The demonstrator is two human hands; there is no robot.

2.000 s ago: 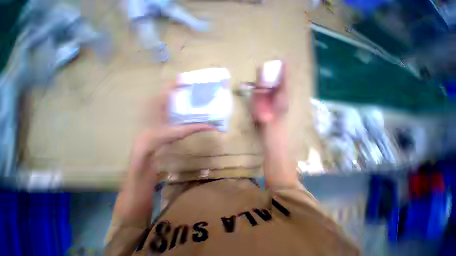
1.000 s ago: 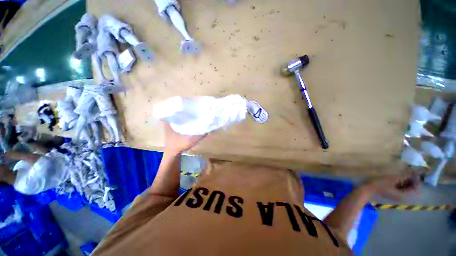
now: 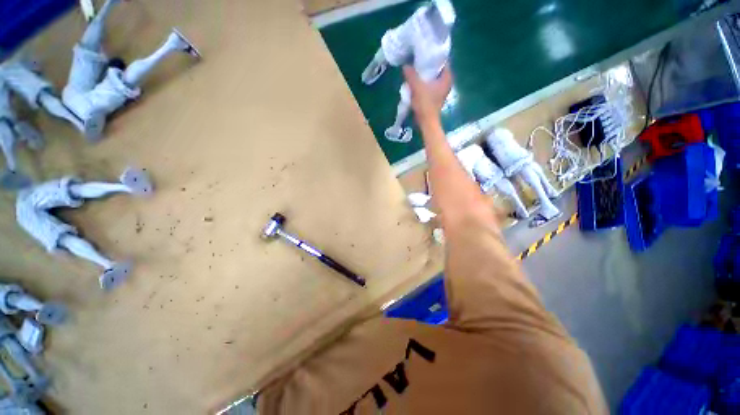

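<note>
My right hand (image 3: 430, 91) is stretched out over the green surface and grips a light grey-white lower-body figure (image 3: 418, 44), with its two legs and feet pointing down and left. A hammer (image 3: 315, 254) with a silvery head and dark handle lies on the tan board (image 3: 243, 146). Several leg assemblies lie on the board at the left, one of them (image 3: 49, 212) with its legs spread to the right. My left hand is not in view.
Two more leg assemblies (image 3: 507, 154) and small white pieces (image 3: 420, 207) lie at the bench edge beside the green surface (image 3: 519, 49). White cables (image 3: 580, 138) are bunched farther right. Blue crates (image 3: 686, 194), a red item (image 3: 673, 136) and yellow-black floor tape (image 3: 552, 237) are at the right.
The view has turned to the right. My right hand has gone from the right bench edge to over the green surface and now holds a figure. My left hand, earlier holding a white figure part, has left the view.
</note>
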